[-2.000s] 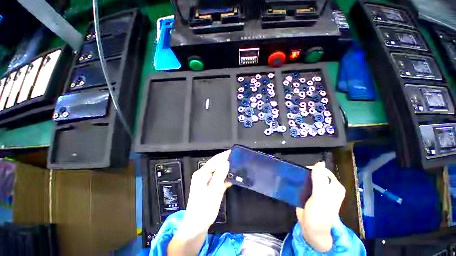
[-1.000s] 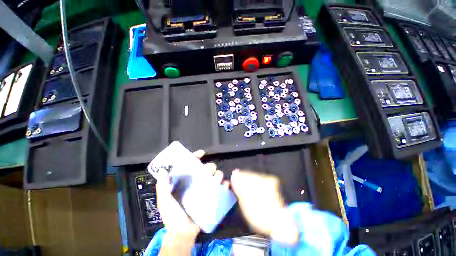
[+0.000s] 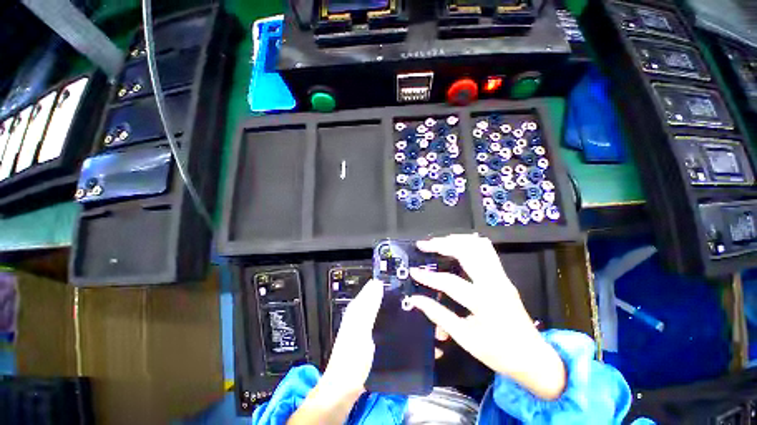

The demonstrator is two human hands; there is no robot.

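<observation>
My left hand (image 3: 353,340) holds a dark phone back cover (image 3: 401,353) upright by its left edge, above the near black foam tray. The camera cutouts are at its top left. My right hand (image 3: 465,299) is at the cover's upper part, its fingertips holding a small pale ring (image 3: 407,305) beside the cutouts; another ring (image 3: 402,273) shows at the cutouts. The parts tray (image 3: 352,243) lies beyond, with many dark-blue and pale rings (image 3: 512,170) in its two right compartments.
The black press (image 3: 365,70) stands behind the parts tray. Foam trays with covers (image 3: 124,176) are at left, trays with phone bodies (image 3: 714,162) at right. Phone bodies (image 3: 280,319) lie in the near tray. Cartons flank it, the right one (image 3: 656,332) blue-lined.
The cover has turned from a bright, tilted view to a dark, upright one. My right hand has come to its camera corner with a ring. Fewer rings show at the third compartment's bottom.
</observation>
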